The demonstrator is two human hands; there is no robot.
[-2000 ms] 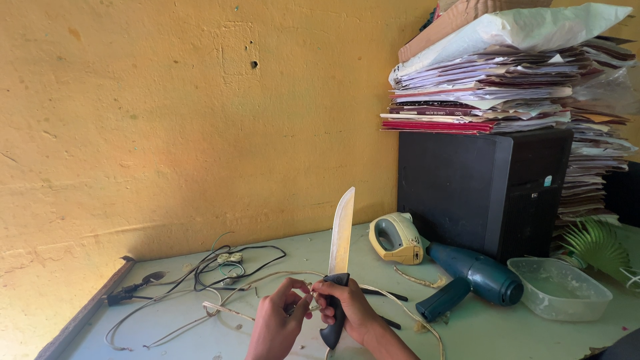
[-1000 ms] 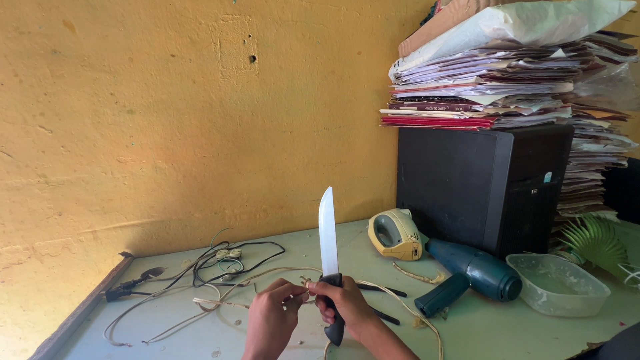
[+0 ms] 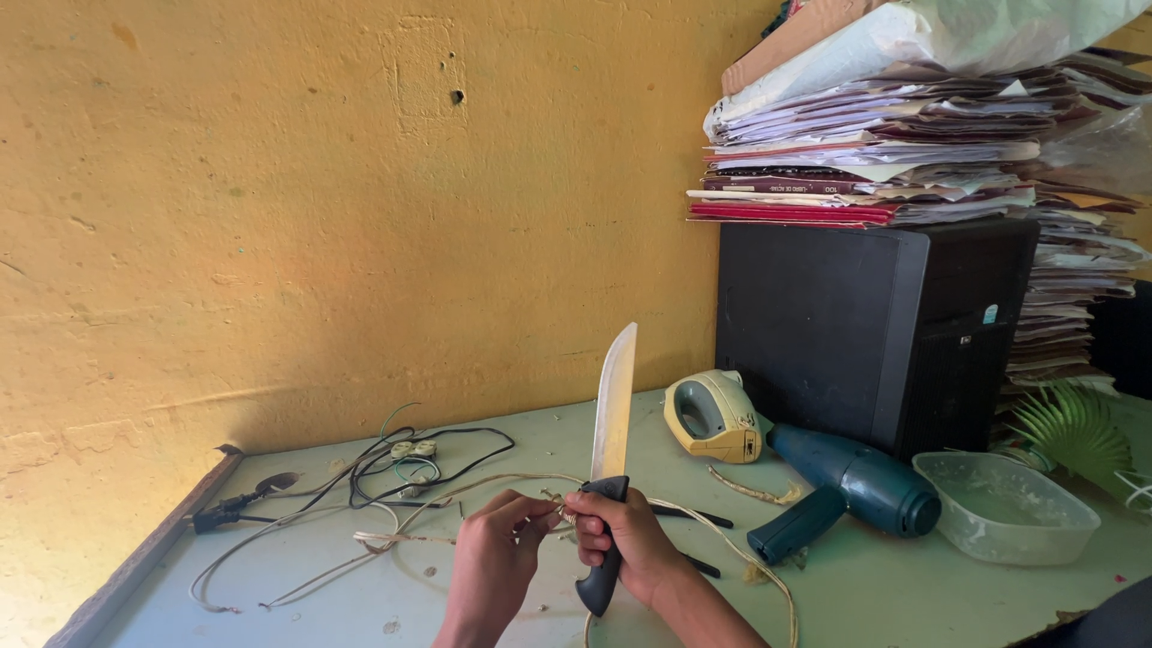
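A knife [image 3: 616, 405] with a black handle stands blade up in my right hand [image 3: 625, 540], its handle held against the palm. The thumb and forefinger of that hand also pinch a small wire end, possibly bare copper strands [image 3: 565, 511]. My left hand [image 3: 506, 549] meets it fingertip to fingertip and pinches the same wire end. A pale electrical cord [image 3: 729, 531] loops on the table around both hands. Behind the right hand lies a tool with black handles [image 3: 697, 517], mostly hidden.
Black cables [image 3: 360, 477] with a plug and sockets lie at left. A yellow iron-like appliance body [image 3: 715, 418], a blue hair dryer [image 3: 846, 481] and a clear plastic tub [image 3: 1003, 508] are at right. A black computer tower [image 3: 819, 333] carries stacked papers [image 3: 864, 171] against the wall.
The knife's blade has gone from leaning right to more upright and back to leaning right. Both hands stay together at the wire end.
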